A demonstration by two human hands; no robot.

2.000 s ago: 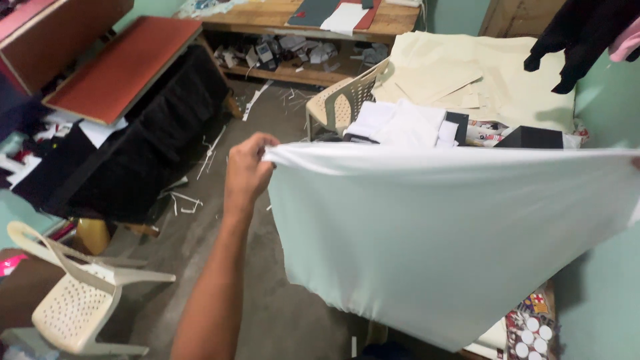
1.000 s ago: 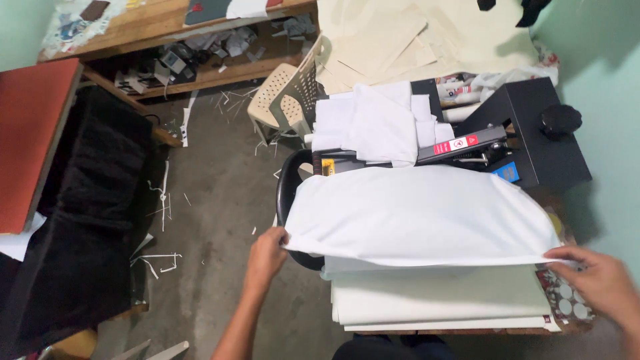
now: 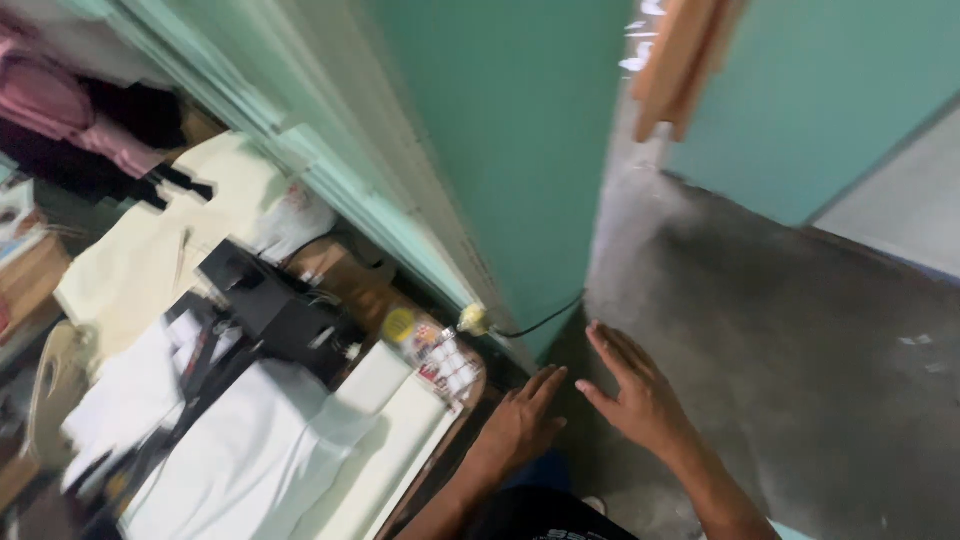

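Both hands are bare of any object and held in front of my body, beside the table's right edge. My left hand [image 3: 523, 420] is nearer the table, fingers apart. My right hand [image 3: 637, 390] is over the grey floor, its thumb spread from the fingers. To the left, white cloth [image 3: 247, 442] lies draped over the black heat press [image 3: 277, 307]. A stack of pale sheets [image 3: 409, 420] is beside it, between the cloth and the table edge.
A green wall panel [image 3: 510, 150] stands ahead, with a black cable [image 3: 544, 321] near its foot. A small packet of white discs [image 3: 450, 364] sits on the table corner. A plastic chair [image 3: 60, 382] is beyond the table. Grey floor [image 3: 810, 360] stretches to the right.
Both hands have let go of the white cloth, which they held by its edge before; it now lies on the press. The view has swung far to the right.
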